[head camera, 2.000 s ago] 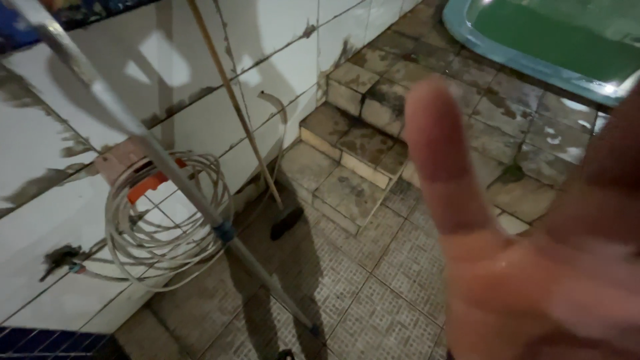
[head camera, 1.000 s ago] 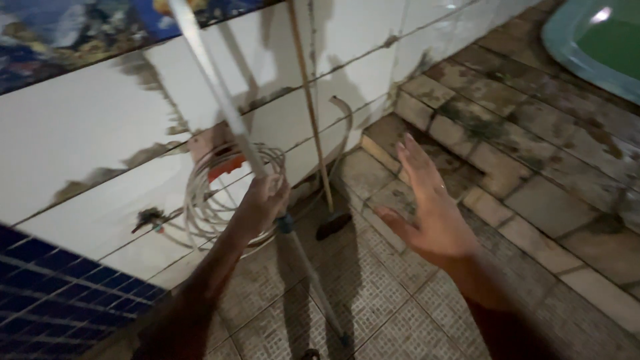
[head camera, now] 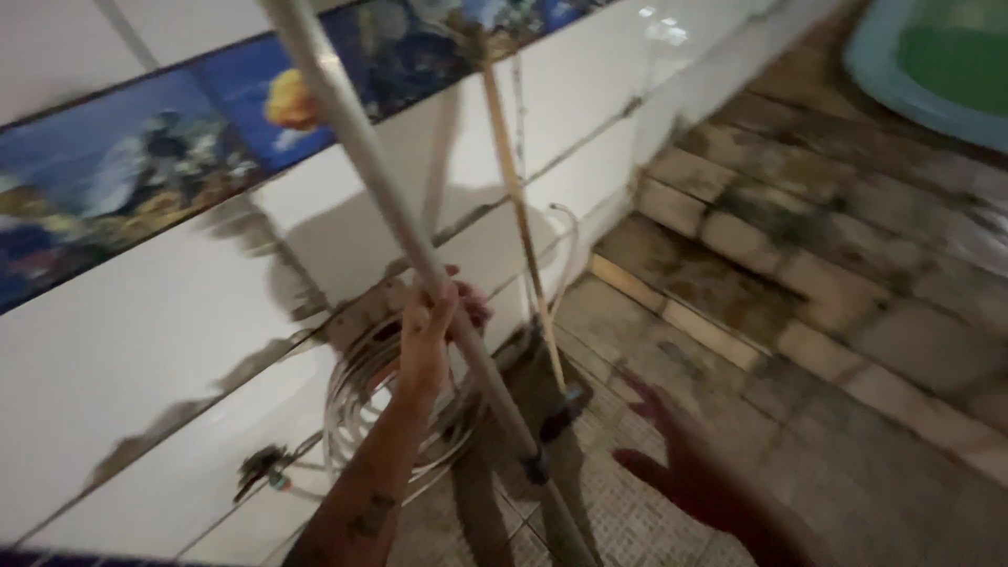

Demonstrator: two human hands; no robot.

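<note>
My left hand [head camera: 441, 315] is wrapped around a long metal pole [head camera: 378, 169], which slants from the top centre down to the bottom edge and has a dark collar low on its shaft. My right hand [head camera: 669, 461], blurred, is held in the air over the floor at the lower right, fingers apart and holding nothing. Behind the pole a coiled pale hose [head camera: 342, 425] hangs on the tiled wall, partly covered by my left forearm. A broom [head camera: 516, 213] with a wooden handle leans on the wall between my hands, its dark head on the floor.
A wall tap [head camera: 268, 468] sticks out at the lower left. Stained stone steps [head camera: 717, 327] rise at the right towards a pool with a light blue rim [head camera: 890, 110] and green water. A short pipe or hose end [head camera: 573, 236] curves beside the broom.
Two seconds ago only one hand, large and near the camera, was in view; a second ago my left hand was on the pole. The view has since shifted, showing more of the picture tiles.
</note>
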